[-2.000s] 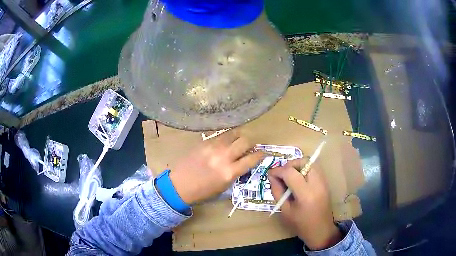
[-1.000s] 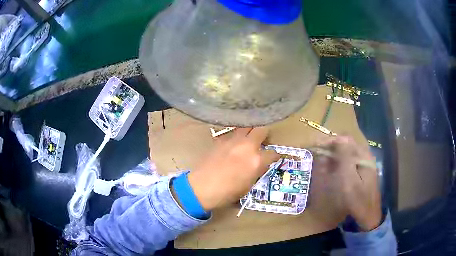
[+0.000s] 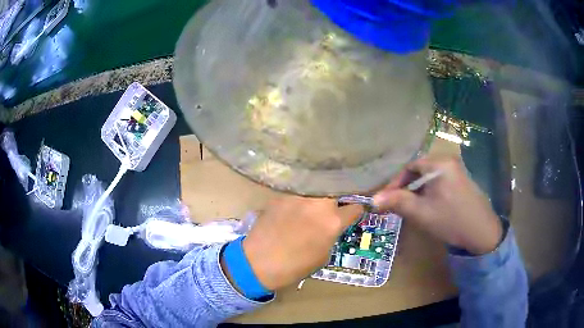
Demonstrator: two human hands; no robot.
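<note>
The white housing (image 3: 384, 274) with its green circuit board (image 3: 369, 248) lies open on the cardboard work mat (image 3: 346, 309). My left hand (image 3: 291, 238) covers its upper left part, with the fingertips at a small light-and-dark narrow piece (image 3: 356, 201) above the housing's upper edge. Whether these fingers grip it is unclear. My right hand (image 3: 442, 204) is to the right, its fingertips at the other end of that piece. The pointed white stick (image 3: 426, 180) is held in my right hand. Brass contact strips (image 3: 452, 136) lie at the upper right, partly behind the hood.
The fume extraction hood (image 3: 301, 102) hangs over the work and hides the mat's upper part. At left are another open housing (image 3: 158, 141), a smaller one (image 3: 59, 186) and a coiled white cord (image 3: 96, 234) in clear plastic. A green surface lies beyond the bench edge.
My right hand has moved left from the mat's right side to the housing's top edge, beside my left fingers. The hood now covers more of the mat and some brass strips.
</note>
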